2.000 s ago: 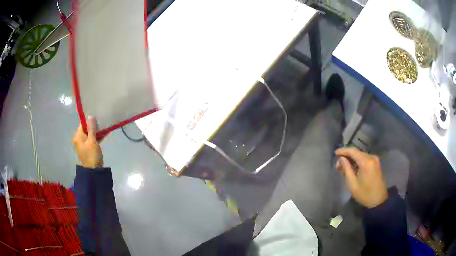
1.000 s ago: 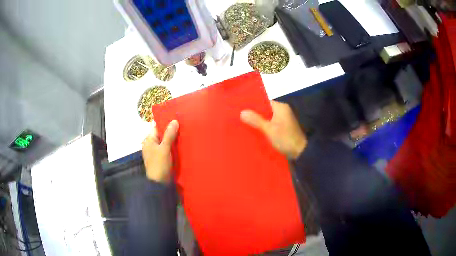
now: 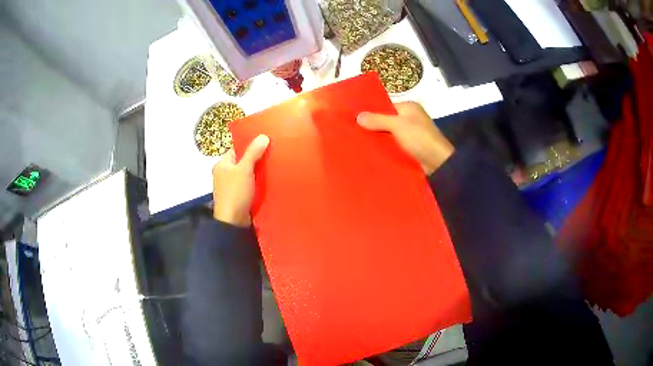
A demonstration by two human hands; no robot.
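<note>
A red panel (image 3: pixel 351 229) lies face up between my hands, its far edge just below the dark setting die (image 3: pixel 294 80) under the white machine head with blue keypad (image 3: pixel 254 28). A bright spot shows on the panel near that edge. My left hand (image 3: pixel 238 182) grips the panel's left edge, thumb on top. My right hand (image 3: pixel 415 136) grips its right edge near the far corner, thumb on top. The fingers under the panel are hidden. Whether the die touches the panel, I cannot tell.
Round dishes of brass-coloured fasteners (image 3: pixel 217 129) sit left and right (image 3: pixel 392 68) on the white bench (image 3: pixel 168 171). A clear bag of fasteners (image 3: pixel 358 25) and a phone (image 3: pixel 505 32) lie behind. A white side table (image 3: pixel 89 271) is at left, red panels (image 3: pixel 616 229) at right.
Both hands took hold of a red panel at the machine after my left hand held one over the side table. Since then the panel has moved slightly forward toward the die.
</note>
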